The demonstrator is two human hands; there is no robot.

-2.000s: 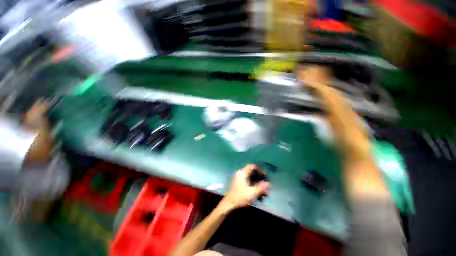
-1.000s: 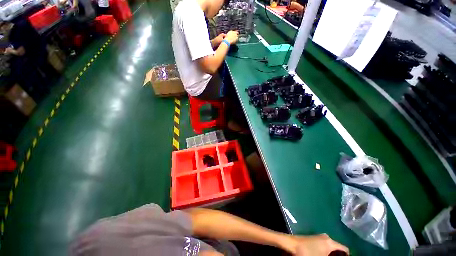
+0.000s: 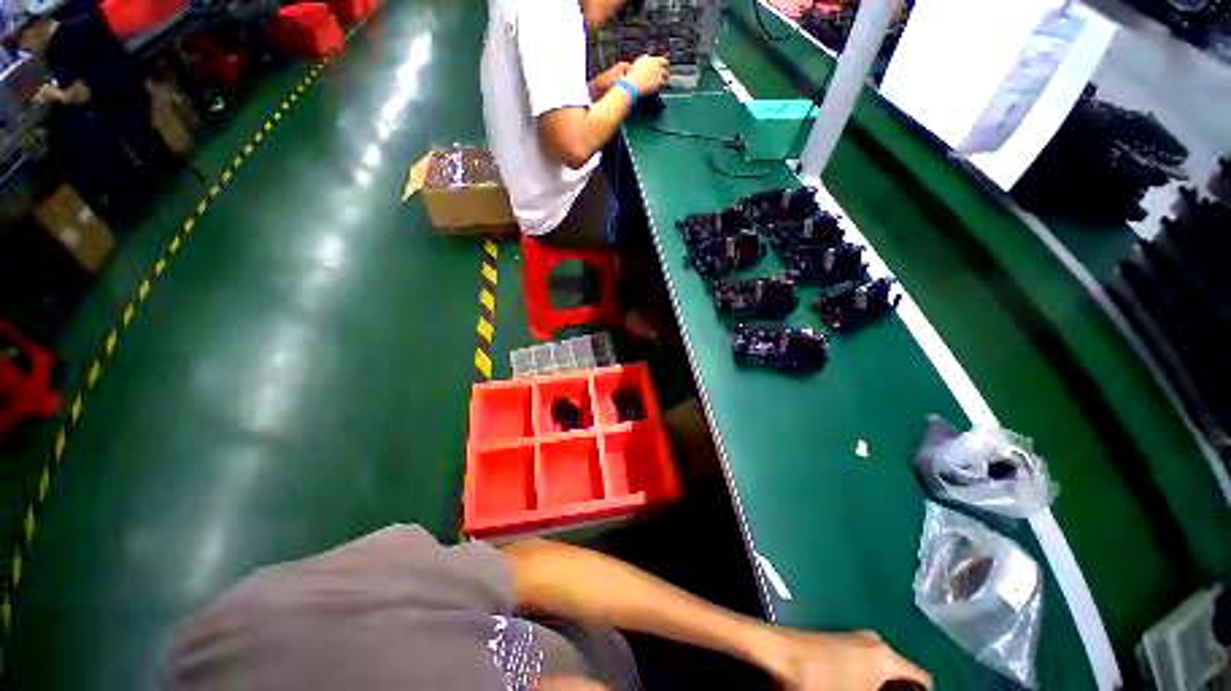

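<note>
My left hand (image 3: 848, 661) is at the bottom edge, over the near part of the green bench, and is partly cut off. Its fingers are curled around a black part (image 3: 902, 684), of which only a small dark piece shows, so its shape cannot be told. My right hand is out of the picture.
Several black assemblies (image 3: 780, 347) stand in rows on the green bench (image 3: 810, 459). Clear plastic bags (image 3: 979, 581) lie at the bench's far side. A red divided bin (image 3: 570, 473), holding a few black parts, is below the bench edge. A seated person (image 3: 547, 122) works further along.
Since one second ago the view has shifted slightly. Before that, the head turned left from the bench in front, and my right arm left the picture. My left hand still holds a black part.
</note>
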